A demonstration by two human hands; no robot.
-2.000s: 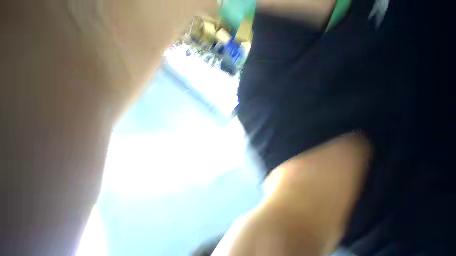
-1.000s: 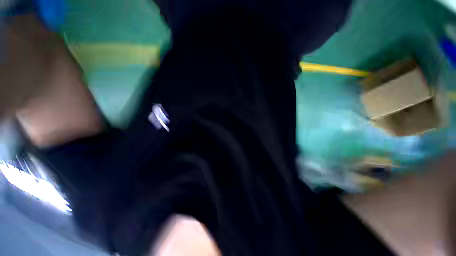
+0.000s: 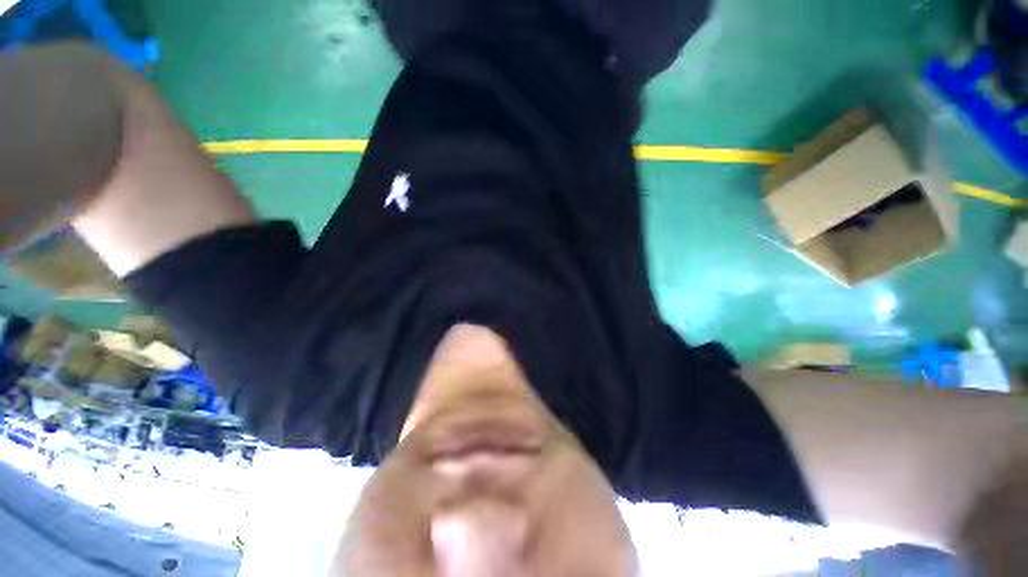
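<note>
The view is turned upside down and faces a person in a black T-shirt [image 3: 507, 225] with a small white mark on the chest. The shirt fills the middle, and the head is cut off at the bottom edge. One bare arm [image 3: 169, 186] reaches to the left edge, where its nearest part is large and blurred. The other arm [image 3: 891, 451] reaches to the right edge. No hand or fingers can be made out at either arm's end. No work piece shows in a hand.
An open brown carton [image 3: 845, 186] with dark contents stands on the green floor [image 3: 282, 79] at the right. A yellow line [image 3: 710, 153] crosses the floor. Blue frames show at the upper corners. Cluttered shelves or benches and bright ceiling areas [image 3: 293, 507] lie along the bottom.
The view has swung from close, blurred arms and a bright ceiling to the person's torso and floor. Since one second ago it is sharper, and more of the head and both arms shows.
</note>
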